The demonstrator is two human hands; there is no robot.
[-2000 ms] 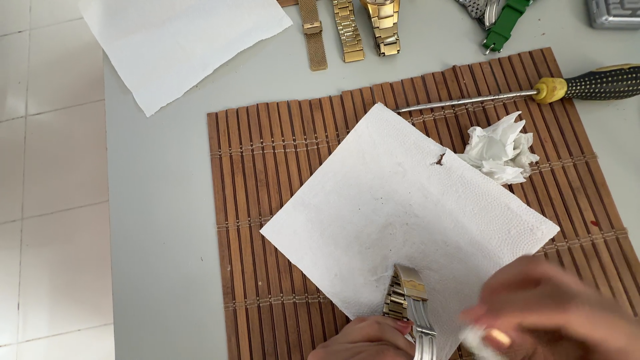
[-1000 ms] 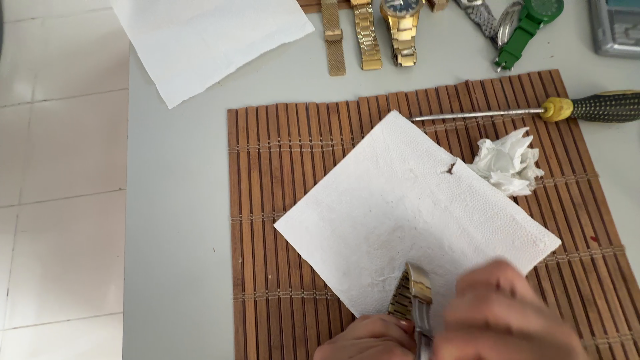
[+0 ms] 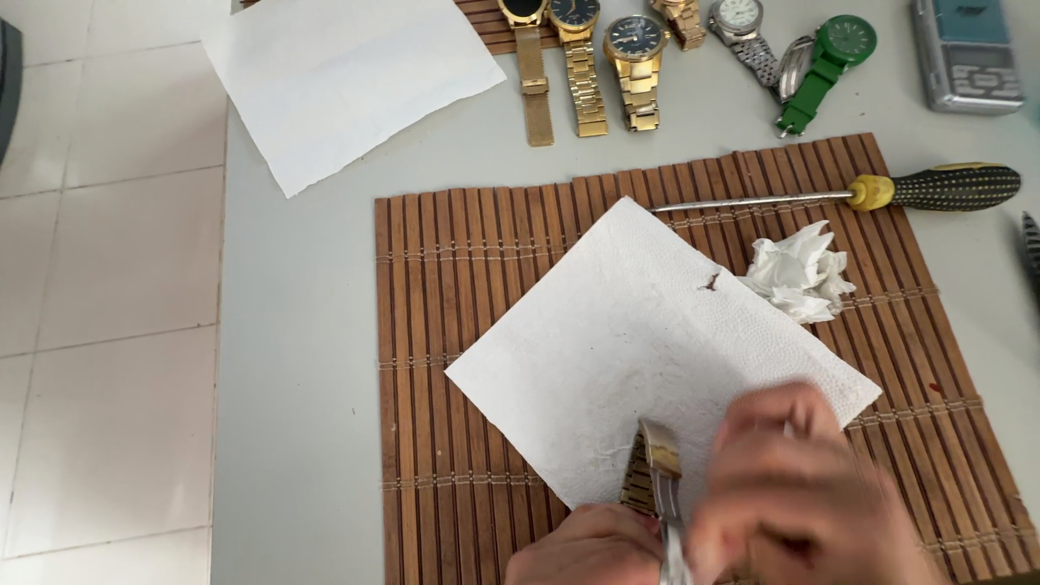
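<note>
A metal watch bracelet with a clasp stands up from my left hand, which grips it at the bottom of the view. Close to its right side is my right hand, blurred, with the fingers curled; whether it holds anything cannot be made out. Under the bracelet lies a white paper towel with a small dark tear or mark near its upper right edge. The towel rests on a brown bamboo mat. A crumpled white tissue touches the towel's upper right side.
A screwdriver with a black and yellow handle lies across the mat's top edge. Beyond are gold watches, a silver watch, a green watch and a pocket scale. A white sheet lies upper left.
My right hand, lower right and apart from the bracelet two seconds ago, is now close beside it. My left hand stays on the bracelet. The view has shifted somewhat.
</note>
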